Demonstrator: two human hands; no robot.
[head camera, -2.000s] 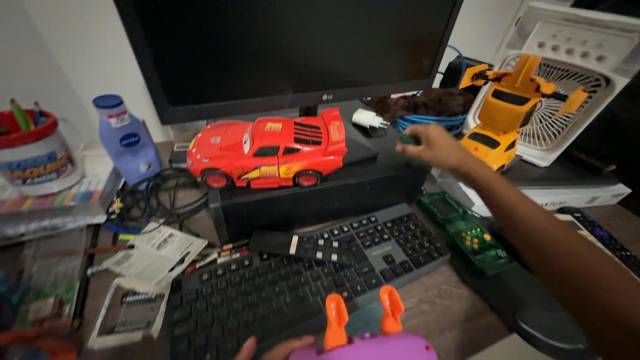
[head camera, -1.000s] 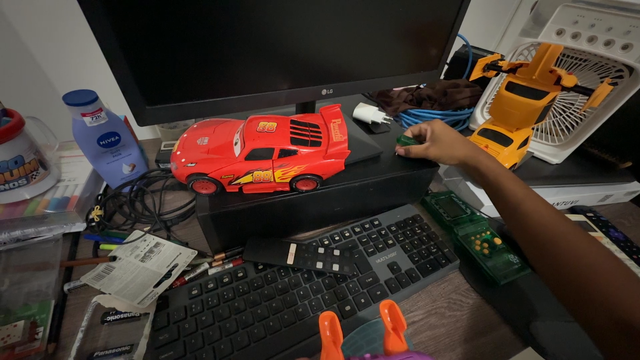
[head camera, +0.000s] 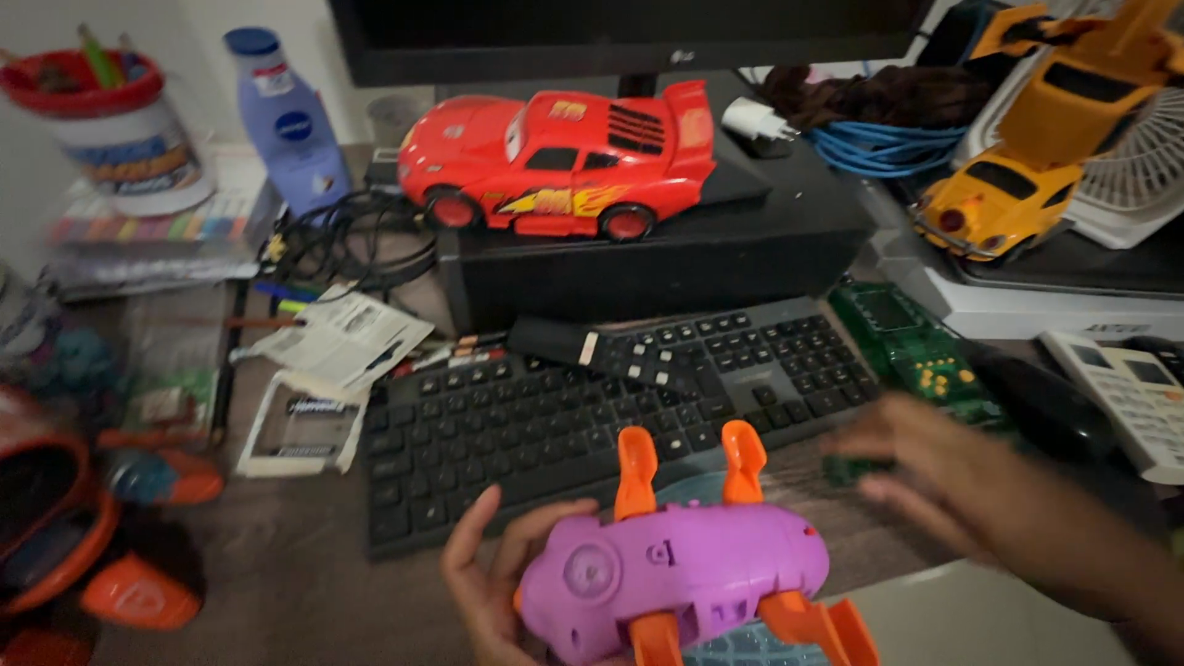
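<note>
My left hand (head camera: 499, 564) holds a purple plastic toy (head camera: 703, 564) with orange legs by its left end, near the bottom of the view. The toy's legs point both up and down, and a battery-like opening shows on its lower side. To the right, my right hand (head camera: 934, 472) is blurred, its fingers closed on a small green piece (head camera: 844, 469) whose kind I cannot tell. Behind the toy lies a black keyboard (head camera: 555, 425), with a black remote control (head camera: 601, 354) resting across it. A green handheld game (head camera: 916, 351) lies beyond the right hand.
A red toy car (head camera: 564, 166) stands on a black box (head camera: 647, 268) under the monitor (head camera: 638, 37). At right are a yellow toy car (head camera: 1004, 199), a fan (head camera: 1128, 148) and a calculator (head camera: 1119, 398). Battery packaging (head camera: 305, 430), cables (head camera: 356, 245) and a lotion bottle (head camera: 287, 120) are at left.
My right hand has moved from the black box down toward the purple toy, with the green piece in it. The purple toy and my left hand now show more fully.
</note>
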